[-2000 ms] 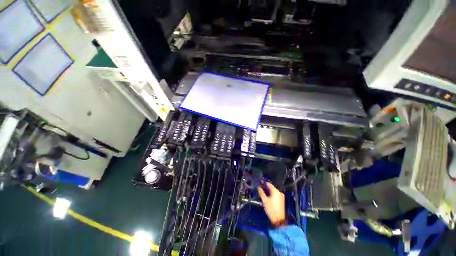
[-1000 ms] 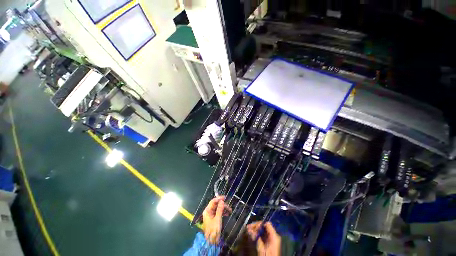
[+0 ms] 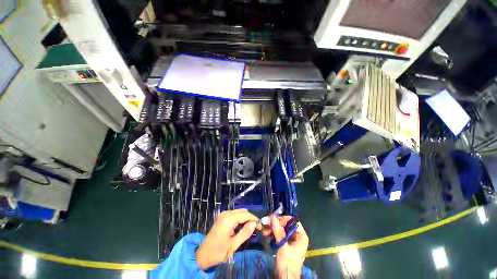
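Observation:
My left hand (image 3: 226,235) is low in the middle, its thumb and fingertips pinched on the end of a thin strip that looks like carrier tape. My right hand (image 3: 291,248) is close beside it, fingers curled round a small dark blue looped tool (image 3: 287,235), possibly scissors. A small white bit (image 3: 265,220) shows between the fingertips of both hands. The hands are in front of the hanging tape feeders (image 3: 193,174), below the feeder bank (image 3: 188,111). A white reel (image 3: 243,167) sits among the feeders.
A record sheet (image 3: 204,76) lies above the feeder heads. A machine monitor (image 3: 381,24) with a red emergency stop (image 3: 401,49) is upper right. A beige keyboard (image 3: 380,101) is on the right shelf, with a large blue reel (image 3: 399,174) below. A blue bin (image 3: 284,180) is beside the feeders.
The view has swung back right and lower from one second ago. My hands have come together at the fingertips; two seconds ago only one hand showed, reaching among the feeders.

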